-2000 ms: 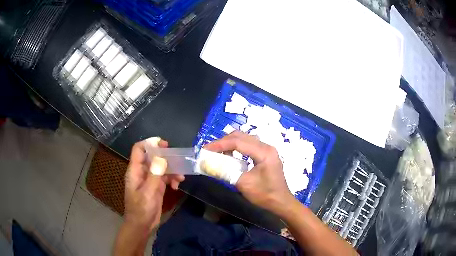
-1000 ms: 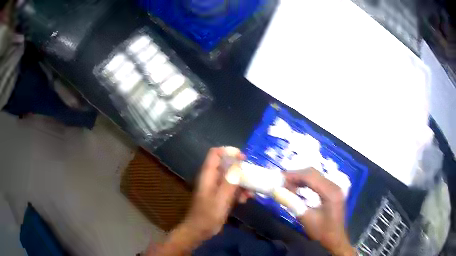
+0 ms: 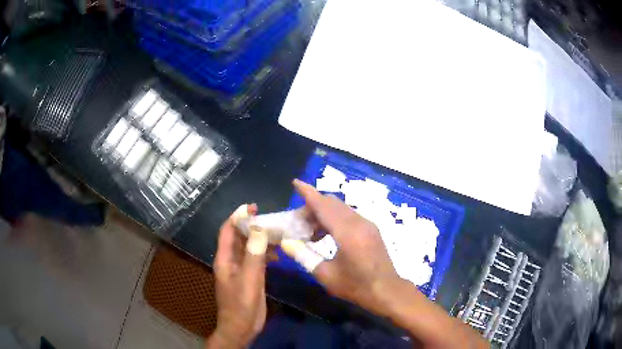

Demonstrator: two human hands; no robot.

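My left hand [image 3: 240,272], with cream finger cots, grips the left end of a white cylindrical body [image 3: 278,226]. My right hand [image 3: 351,249] holds the body's right end, with its covered thumb below. The body lies roughly level above the near edge of the blue parts tray. Whether a small part is also between the right fingers cannot be told. The blue parts tray [image 3: 448,235] holds a loose heap of small white plastic parts [image 3: 409,238], partly hidden by my right hand.
A clear blister tray of bodies [image 3: 158,146] lies at left, a blister tray of rod parts [image 3: 501,293] at right. Stacked blue trays [image 3: 218,51] stand at the back. A large white sheet or tray [image 3: 416,102] lies behind the parts tray. Clear bags [image 3: 576,266] lie at far right.
Since one second ago the view has shifted, so the bench appears further left. My hands are closer together on the body, and the right thumb now lies under its right end.
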